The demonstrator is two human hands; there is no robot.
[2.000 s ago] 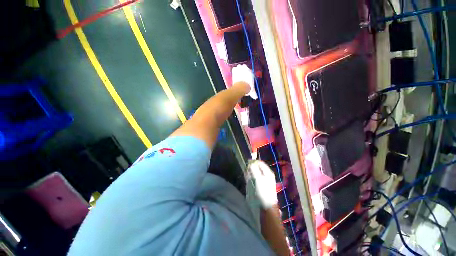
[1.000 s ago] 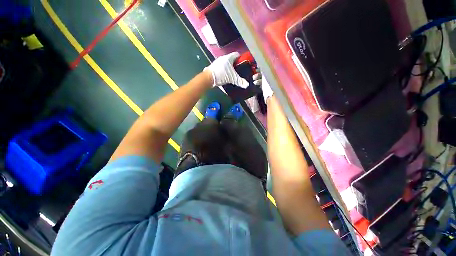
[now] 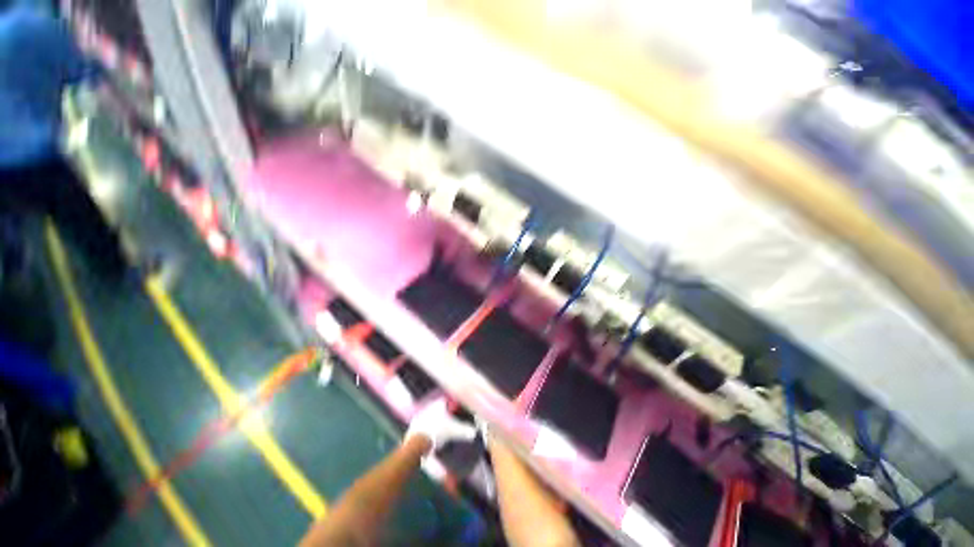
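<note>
The view is blurred. My left hand [image 3: 436, 423], in a white glove, is at the lower shelf's front edge. A dark unit [image 3: 459, 455] shows against it; whether the fingers grip it is unclear. My right forearm [image 3: 523, 497] reaches up beside it, and my right hand is mostly hidden at the upper shelf's rail. Flat black units [image 3: 577, 408] lie on the upper shelf's pink mat [image 3: 331, 219], with red-orange strips between some of them.
White power strips with black adapters [image 3: 700, 372] and blue cables [image 3: 792, 422] run behind the units. A pale bench edge [image 3: 684, 203] crosses above. A grey upright [image 3: 198, 91] stands at upper left. Yellow lines [image 3: 230, 401] mark the green floor. A blue-clothed person [image 3: 30, 91] shows at far left.
The view has swung up and along the rack, bringing the bench and more shelf into sight. Both arms now appear lower in the picture, and my torso and shoes have left it.
</note>
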